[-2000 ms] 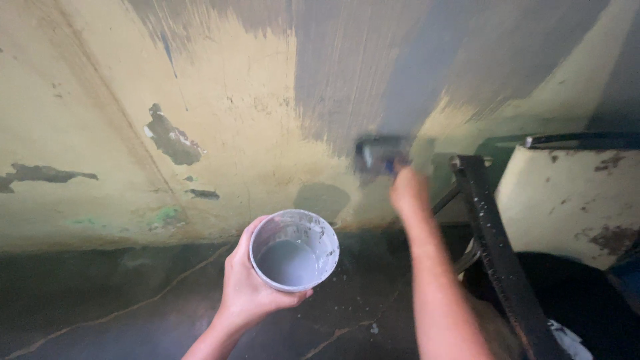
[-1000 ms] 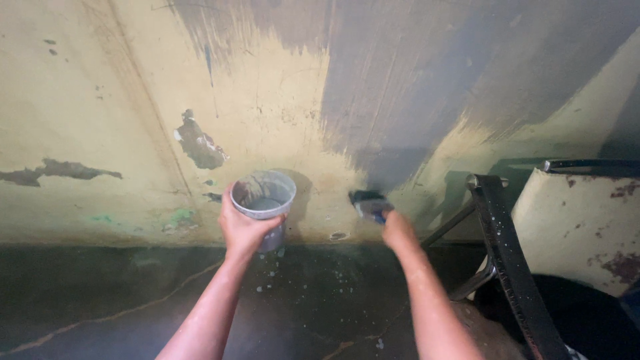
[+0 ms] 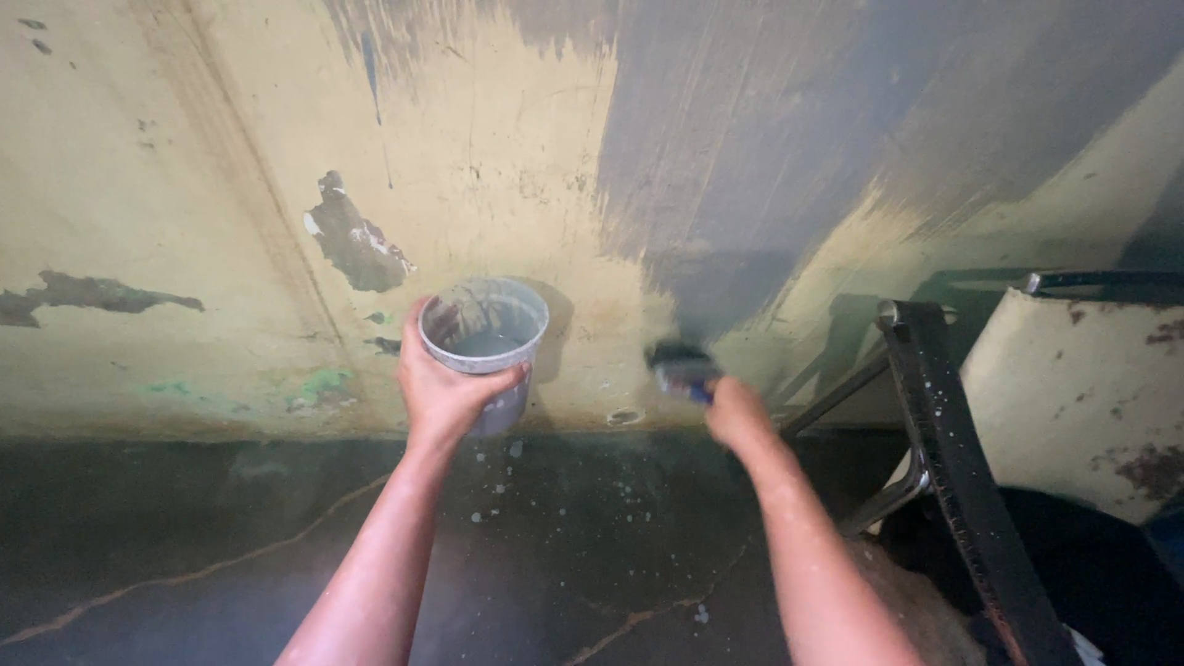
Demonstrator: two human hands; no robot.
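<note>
My left hand (image 3: 449, 384) grips a translucent plastic tub (image 3: 499, 407) by its side, with the thumb across the front below the rim. Thin grey paint (image 3: 486, 345) lies inside, and its inner wall is streaked. To the right, my right hand (image 3: 737, 412) is closed on the handle of a wide paintbrush (image 3: 686, 372), blurred by motion. The dark bristles are at the lower end of a grey painted area (image 3: 731, 185) on the yellowish wall (image 3: 499, 129). My fingers hide most of the brush handle.
A dark metal frame (image 3: 953, 444) spotted with paint stands at the right, beside a worn cream panel (image 3: 1064, 398). The dark floor (image 3: 231, 546) has cracks and pale paint drops. Peeled patches (image 3: 356, 236) mark the wall at the left.
The tub was lower and showed more of its inside two seconds ago; it is now nearer the wall's foot and more upright. The brush remains at the lower wall.
</note>
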